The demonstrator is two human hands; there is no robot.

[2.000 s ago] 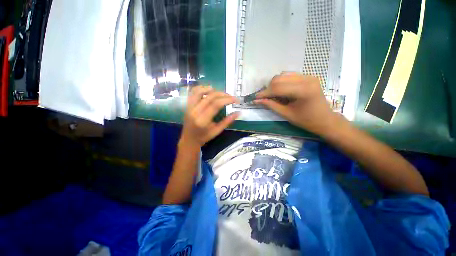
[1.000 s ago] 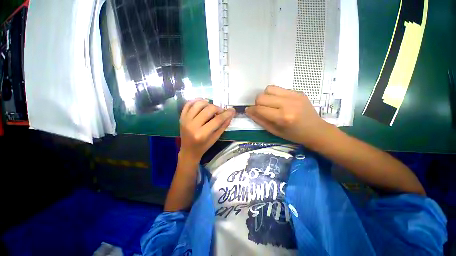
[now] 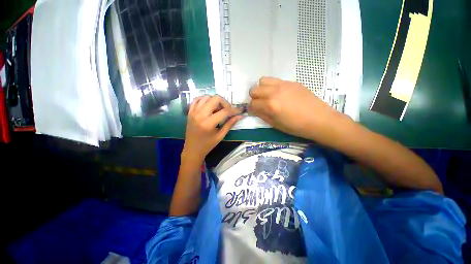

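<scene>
A silver-grey perforated panel lies on a white protective sheet in front of me. My left hand is at the panel's lower left corner, thumb and fingers around a small black adhesive piece. My right hand is over the panel's near edge, fingers closed, its fingertips next to the black piece. Whether the right fingertips also pinch it is hidden by the fingers and blur.
Left of the panel lies a glossy carrier sheet with black rectangles, then a white sheet stack and a red tray holding a dark unit. A black-and-yellow adhesive strip lies right on the green mat.
Both hands have stayed at the panel's lower left corner. The black piece, earlier stretched flat between both hands' fingertips, now shows mostly at the left fingers. The view has shifted slightly.
</scene>
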